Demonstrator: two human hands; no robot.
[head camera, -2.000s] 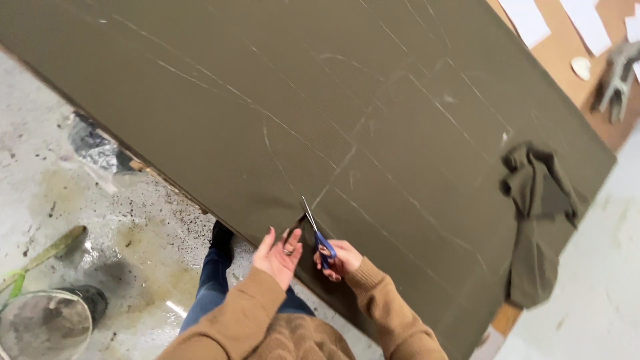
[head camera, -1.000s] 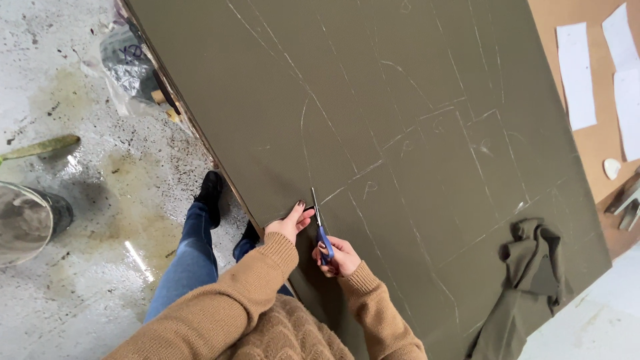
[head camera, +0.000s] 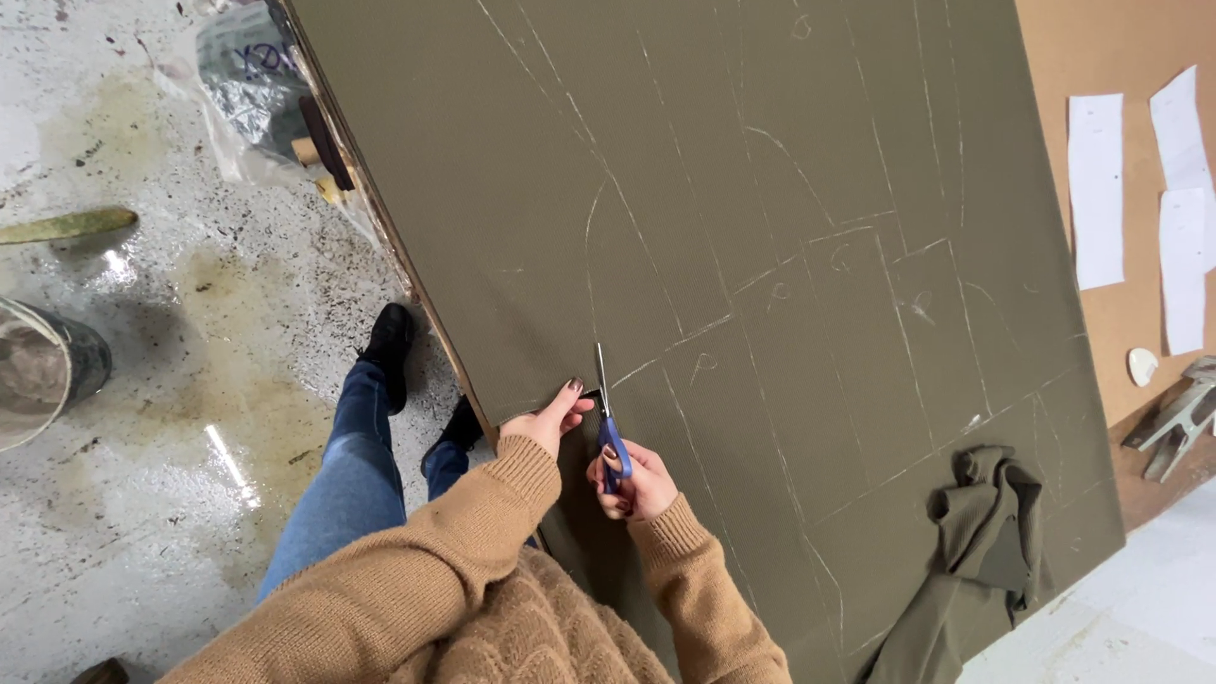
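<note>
Dark olive fabric (head camera: 532, 228) covers the table and bears pattern outlines in pale chalk. My right hand (head camera: 635, 480) is closed around the blue handles of a pair of scissors (head camera: 613, 446). Their metal tip points away from me, over the fabric beside a chalk line. Just left of the blades, my left hand (head camera: 549, 418) pinches the fabric's cut edge between thumb and fingers. A dark gap shows between that hand and the scissors. Whether the blades are fully closed is hard to tell.
Crumpled olive fabric (head camera: 988, 513) lies at the right. Beyond it are white paper pieces (head camera: 1095, 190), a white chalk piece (head camera: 1142, 366) and a metal clamp (head camera: 1183, 418) on brown board. A bucket (head camera: 85, 361), a plastic bag (head camera: 247, 85) and a greenish tool (head camera: 76, 226) are at the left.
The view has turned noticeably. Both hands stay close together at the fabric's edge, with the scissors still in my right hand.
</note>
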